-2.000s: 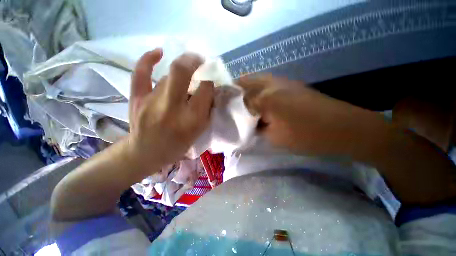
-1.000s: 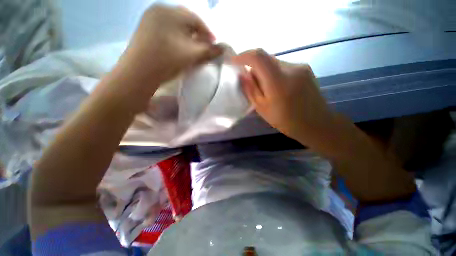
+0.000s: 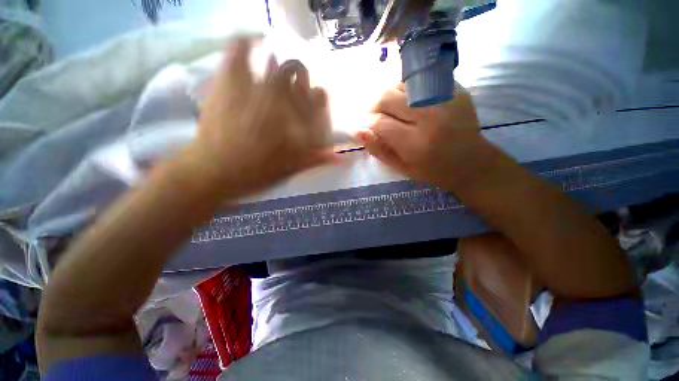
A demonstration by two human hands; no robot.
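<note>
White cloth (image 3: 167,100) lies in large folds on the machine bed, left of and under my left hand. My left hand (image 3: 264,123) is blurred, left of the machine head, with its fingers over the cloth; its grip cannot be told. My right hand (image 3: 421,134) is just below the blue-grey cylinder (image 3: 429,71), with its fingers curled and fingertips together near the bright spot. Glare hides what lies between the hands. The sewing machine head (image 3: 346,22) shows dark metal parts at the top centre.
A ruler strip (image 3: 320,216) runs along the table's grey front edge. A red basket (image 3: 225,312) with pale cloth (image 3: 170,342) is below the table at left. A brown box with a blue strip (image 3: 488,290) is below at right. A dark item (image 3: 156,7) lies at the top left.
The view now takes in the machine head and cylinder. The hands have moved from holding white cloth up near the table edge to the bed below the machine head, a little farther apart.
</note>
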